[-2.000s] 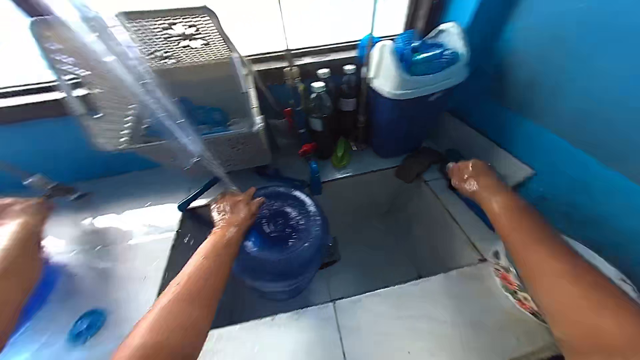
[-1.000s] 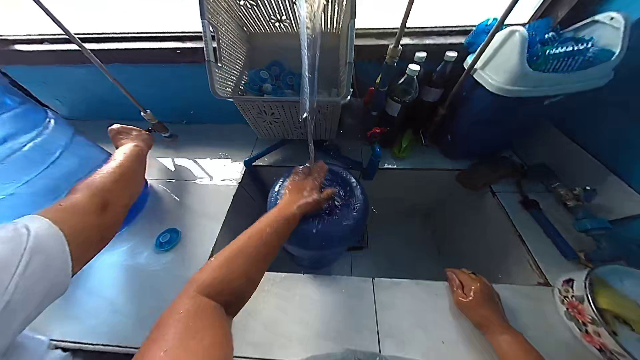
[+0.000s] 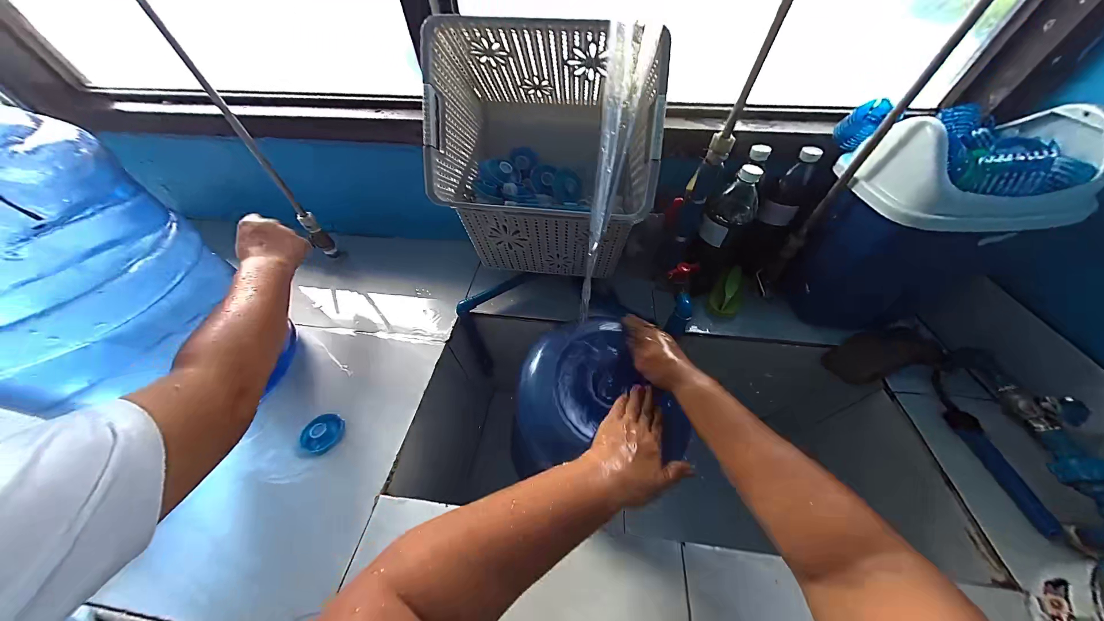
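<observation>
A blue plastic water jug stands in the tiled sink basin, its round end facing up. A stream of water falls onto its far side. My left hand lies flat against the near part of the jug's top, fingers spread. My right hand rests on the jug's far right side, its fingers over the wet surface. Neither hand is closed around anything. The lower part of the jug is hidden in the basin.
At left, another person's arm reaches beside a large light-blue water jug. A blue cap lies on the tiles. Behind the basin stand a grey plastic basket with caps, dark bottles and a blue container. Pipes lie right.
My right hand has moved from the basin's near edge onto the jug. My left hand has shifted to the near part of the jug's top. Water still falls.
</observation>
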